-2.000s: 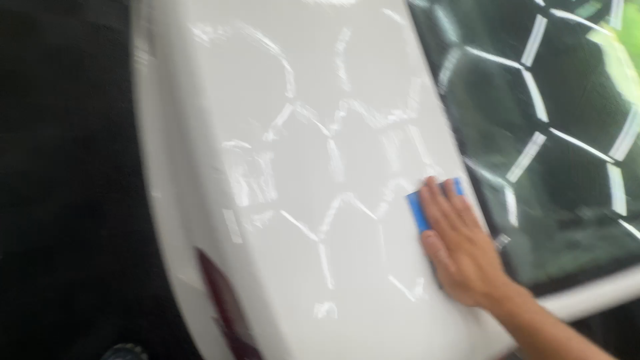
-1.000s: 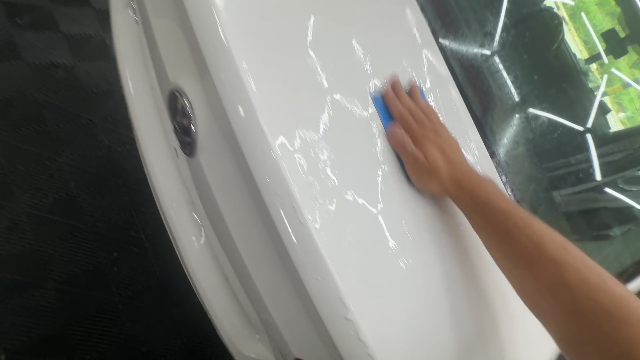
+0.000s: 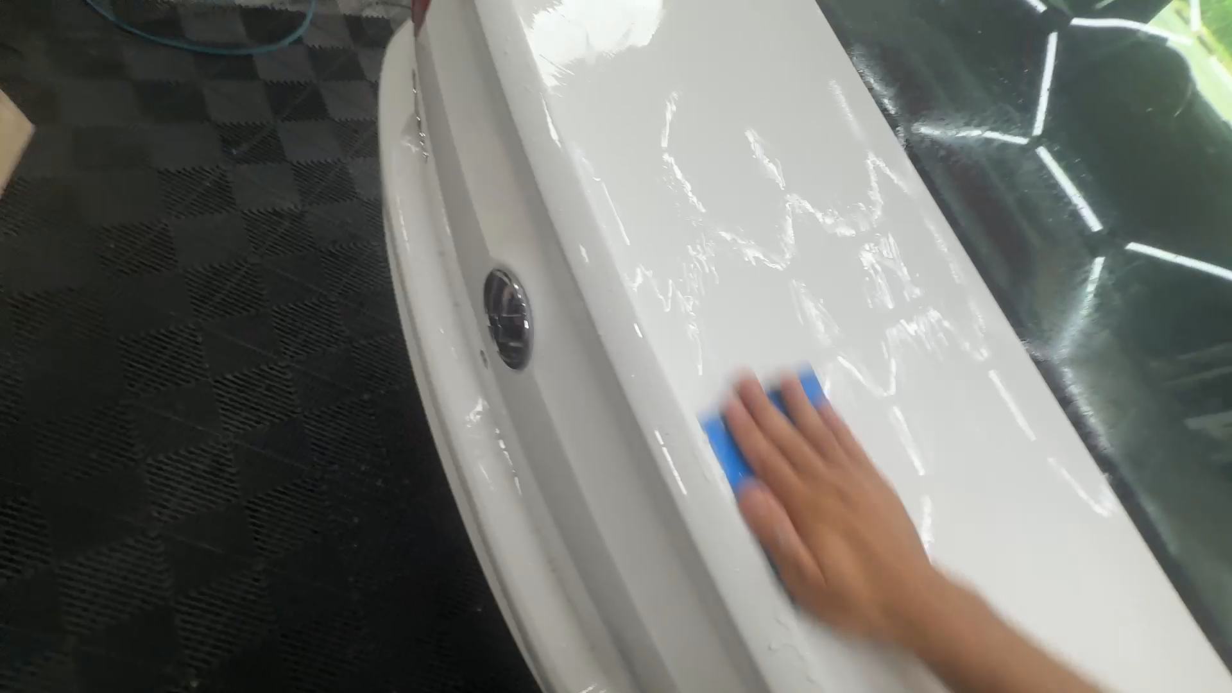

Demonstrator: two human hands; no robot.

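Observation:
My right hand (image 3: 828, 500) lies palm down over a blue pad (image 3: 729, 454), which is pressed flat on the white trunk lid of a car (image 3: 770, 241). Parts of the pad show past the fingertips and beside the thumb; the rest is hidden under the palm. The hand is near the lid's rear edge and slightly blurred. The lid looks wet and glossy, with wavy reflections of lights. A round chrome emblem (image 3: 508, 319) sits on the rear face, to the left of the hand. My left hand is outside the view.
The rear window glass (image 3: 1088, 192) borders the lid on the right and reflects hexagonal lights. The rear bumper (image 3: 452, 414) curves along the left. Beyond it are dark floor tiles (image 3: 164, 366), a blue hose (image 3: 221, 48) at the top and a light brown object (image 3: 12, 140) at the left edge.
My right hand has moved with the blue pad from beside the rear window towards the lid's rear edge. The view has shifted, and the emblem, unseen two seconds ago, now shows.

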